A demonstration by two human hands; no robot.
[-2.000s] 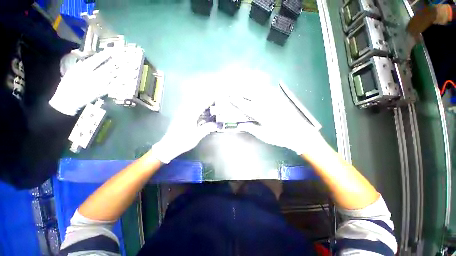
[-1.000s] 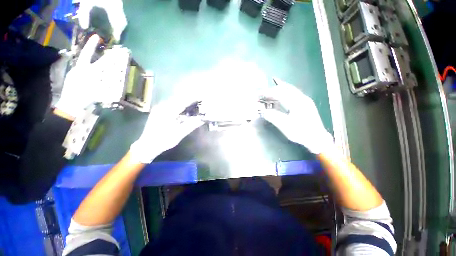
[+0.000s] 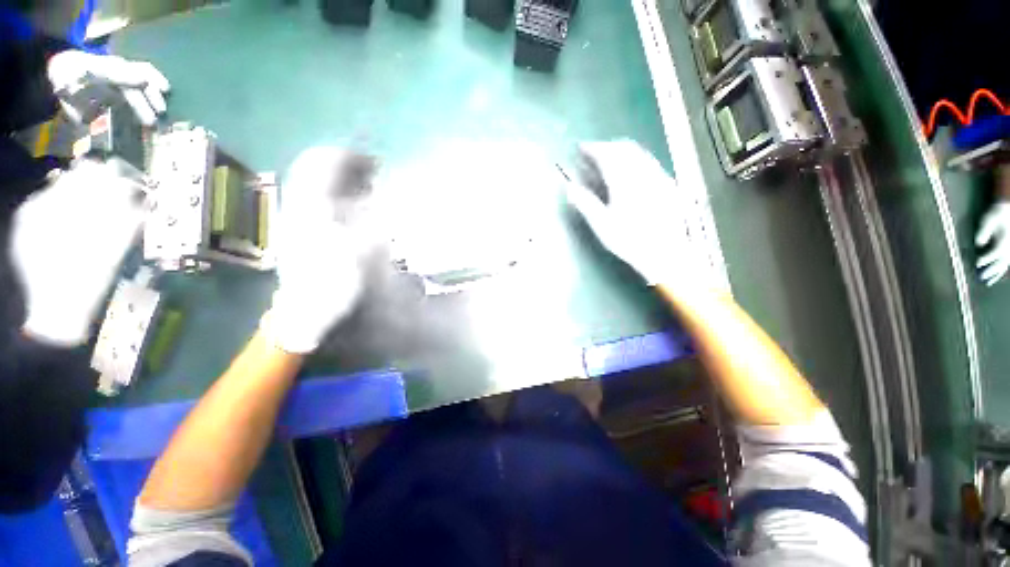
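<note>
A metal unit [image 3: 471, 266] lies on the green bench in front of me, mostly washed out by glare; only its near edge shows clearly. My left hand [image 3: 323, 244], in a white glove, is to the left of the unit, blurred, with a dark patch at its fingertips. My right hand [image 3: 629, 210], also gloved, is to the right of the unit over the bench, with a dark patch by its fingers and a thin dark tip beside them. Whether either hand holds anything cannot be told.
An assembled unit [image 3: 210, 205] and an end plate [image 3: 127, 332] lie at left beside another worker's gloved hands [image 3: 75, 249]. Black blocks [image 3: 542, 33] stand at the far side. Metal frames [image 3: 759, 116] sit on the conveyor at right. Blue tape [image 3: 343, 405] edges the bench. Another gloved hand shows far right.
My hands have moved apart from the unit, the left hand up and left of it. The view has shifted, so the bench items and conveyor frames appear further left.
</note>
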